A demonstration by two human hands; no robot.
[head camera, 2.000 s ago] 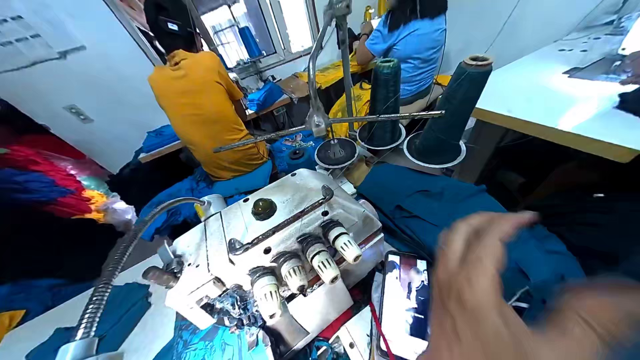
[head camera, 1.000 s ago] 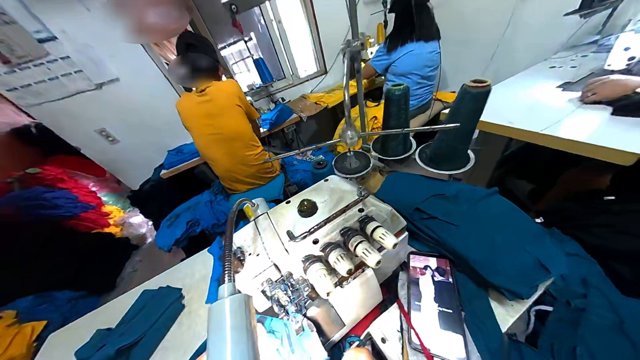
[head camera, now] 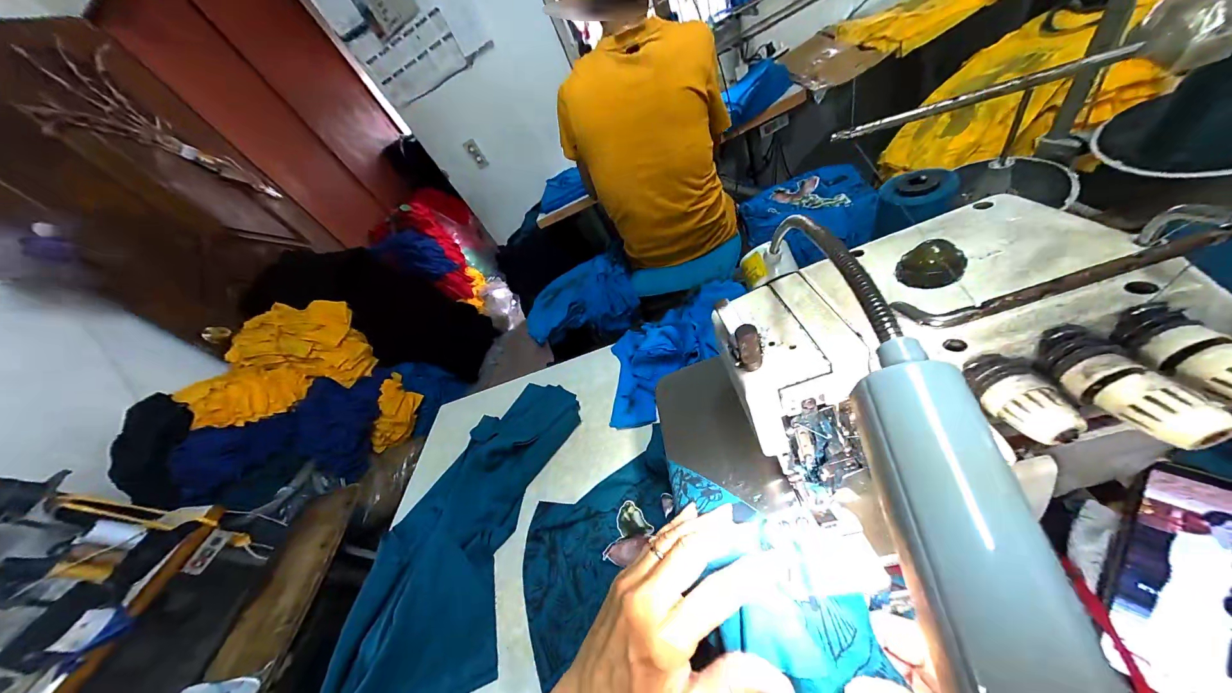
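Observation:
My left hand (head camera: 674,597), with a ring on one finger, presses on a blue printed fabric piece (head camera: 818,626) at the needle area of an overlock sewing machine (head camera: 1001,279). Of my right hand (head camera: 900,650), only a part shows beside the fabric, mostly behind the grey lamp tube (head camera: 962,520), so its grip is hidden. The lamp lights the presser area (head camera: 818,448) brightly. A dark teal printed piece (head camera: 577,568) lies left of my left hand, and a plain teal garment piece (head camera: 452,549) lies farther left on the table.
A phone (head camera: 1169,577) with a lit screen lies at the right. Beyond the machine sits a person in a yellow shirt (head camera: 645,144), with blue cloth (head camera: 587,294) nearby. Stacked yellow and navy fabric (head camera: 298,366) stands left of the white table (head camera: 549,481). A metal thread-stand bar (head camera: 982,96) crosses the upper right.
The view has swung left and closer to the needle area. My right hand, raised and blurred near the phone two seconds ago, is low by the fabric. My left hand has come into view on the fabric.

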